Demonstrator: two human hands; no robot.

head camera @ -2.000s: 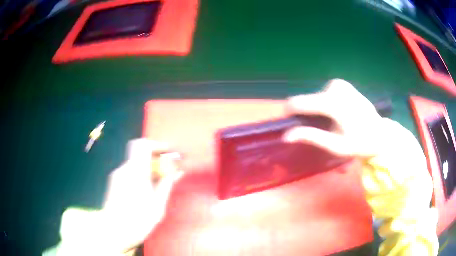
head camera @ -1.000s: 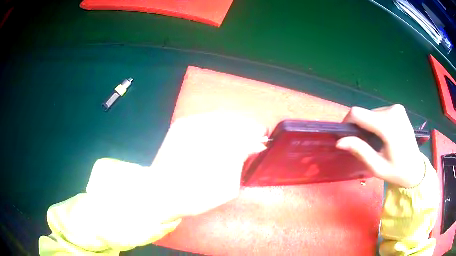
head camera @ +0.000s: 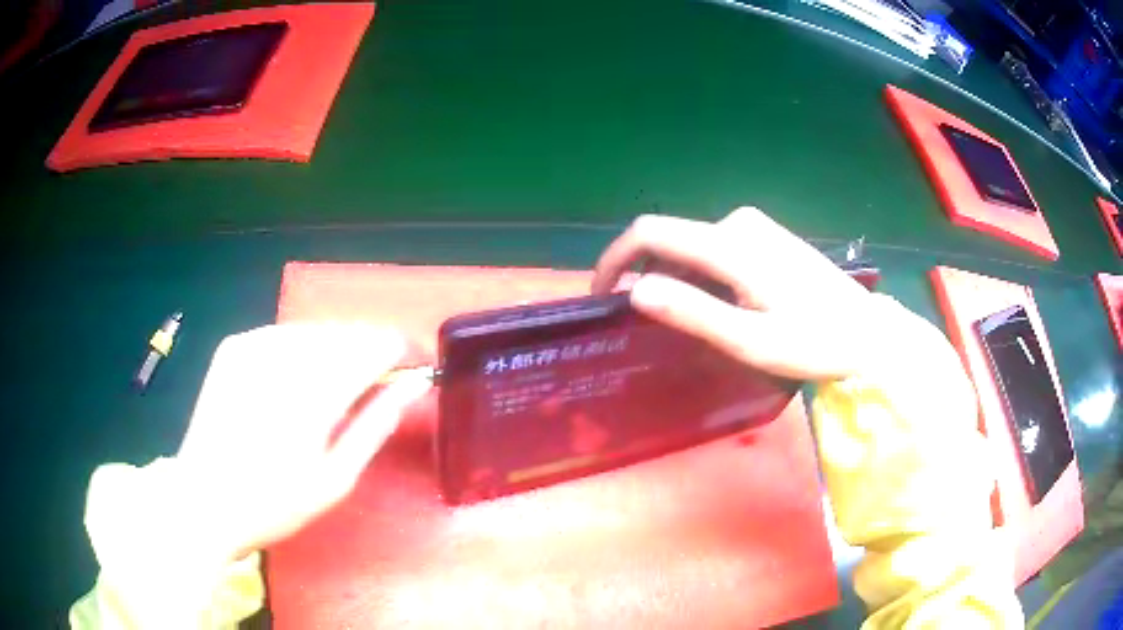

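Observation:
A black tablet (head camera: 591,400) is held tilted up over an orange-red foam pad (head camera: 554,554), its screen facing me with pale Chinese text. My right hand (head camera: 751,295) is shut on its top edge toward the right. My left hand (head camera: 296,418) is at the tablet's left edge, its fingertips pinching a tiny light piece that touches the edge; most of the piece is hidden. A dark stick (head camera: 858,273) juts out beyond my right hand at the tablet's right end. A small test plug (head camera: 159,351) lies on the green surface left of the pad.
A tablet (head camera: 191,76) lies on an orange pad at the far left. Another tablet (head camera: 989,167) lies on a pad at the far right, and a nearer one (head camera: 1032,394) at the right. White flat things (head camera: 881,22) are beyond the belt.
The tablet and both hands appear further left in the view, which has shifted. My left hand was away from the tablet two seconds ago and is now at its left edge. The screen text now reads clearer.

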